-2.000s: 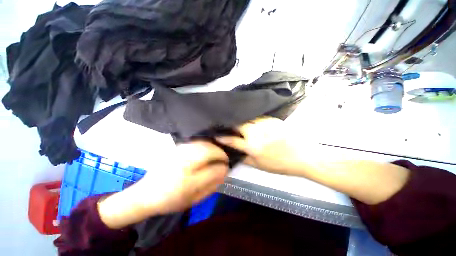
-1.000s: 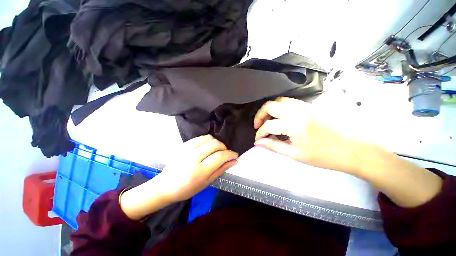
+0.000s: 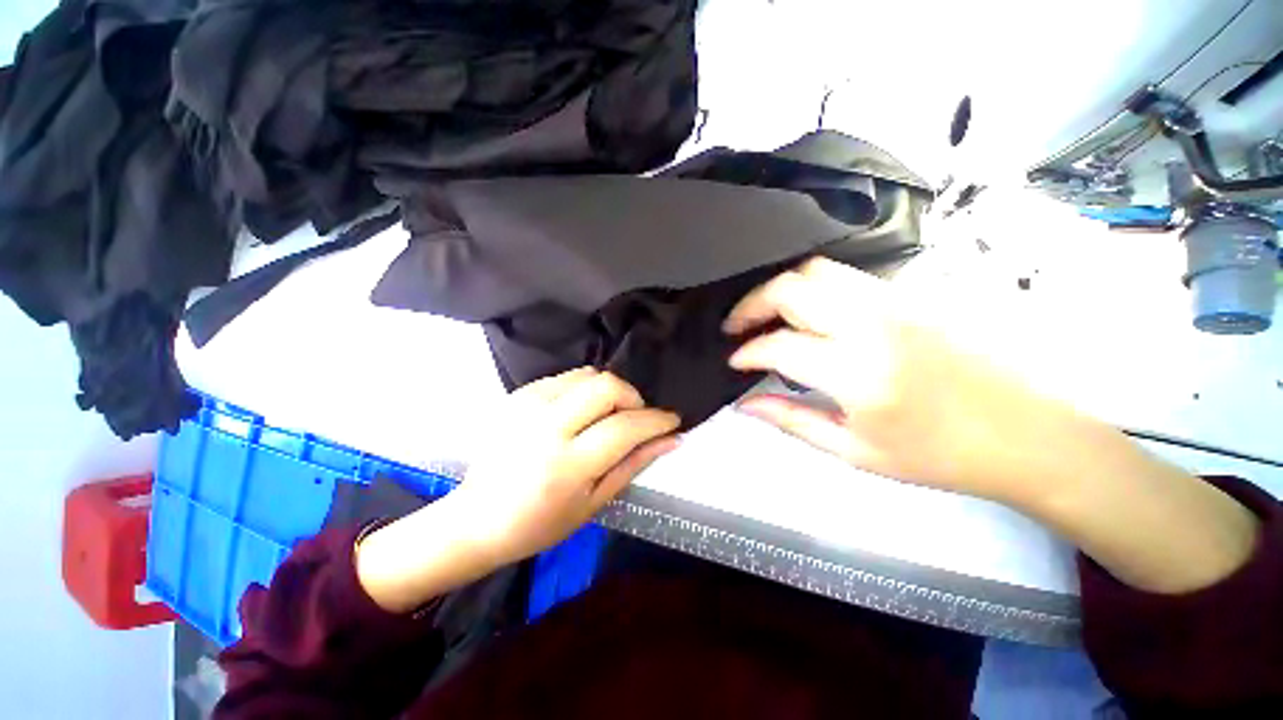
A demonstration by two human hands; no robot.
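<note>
A dark garment piece lies rumpled on the white table in front of me, its right end bunched near the table's middle. My left hand holds its near edge between thumb and fingers, close to the table's front edge. My right hand rests on the piece's right side, fingers bent and spread from the thumb; the thumb and fingertips touch the cloth's edge. Whether the right fingers pinch it is hard to tell.
A large dark cloth heap lies at the upper left. A narrow dark strip lies below it. A blue crate and red container are below the table. A ruler strip runs along the front edge. A grey-blue cylinder stands right.
The hands have separated from their crossed, blurred position over the cloth. The near part of the piece is now spread flatter between them. The view has shifted, with the machine parts further right.
</note>
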